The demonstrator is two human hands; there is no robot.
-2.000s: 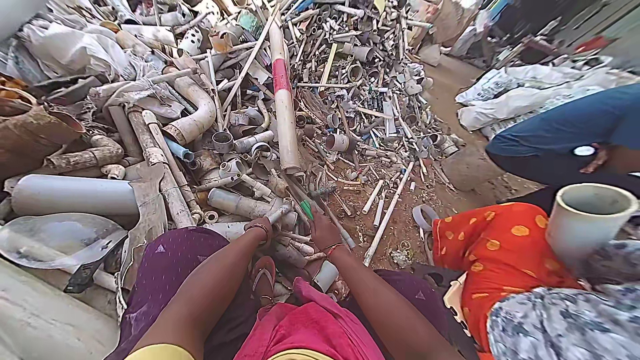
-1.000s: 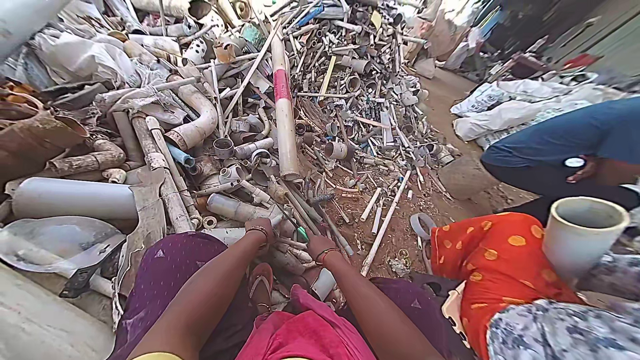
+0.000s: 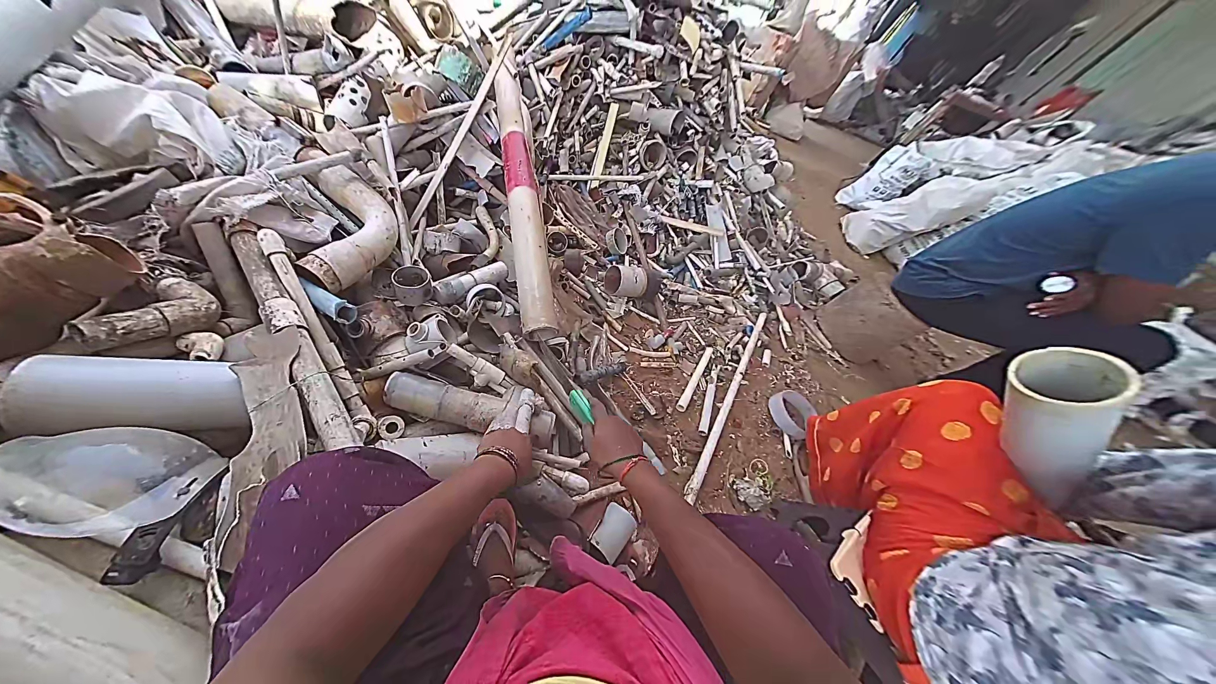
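Note:
My left hand [image 3: 510, 439] is closed around a whitish object, seemingly a short plastic pipe piece [image 3: 521, 407], at the near edge of a heap of scrap pipes. Just to its right, my right hand [image 3: 614, 441] has a green object [image 3: 580, 407] at its fingertips; whether that is a tool handle or a plastic piece cannot be told. The hands are apart, and their fingers are partly hidden. Beyond them lies a long pale pipe with a red band [image 3: 528, 237]. A thick grey pipe piece [image 3: 446, 399] rests left of my left hand.
Scrap pipes and fittings [image 3: 655, 199] spread ahead. A wide grey pipe [image 3: 123, 394] lies at left, near a clear plastic sheet [image 3: 104, 480]. At right, a person in a blue top [image 3: 1035, 228] bends beside white sacks [image 3: 959, 195]; a short wide pipe [image 3: 1064, 427] stands by orange cloth [image 3: 921, 446].
Since one second ago, my right hand and the green object have moved forward, away from my body. The left hand has shifted only slightly.

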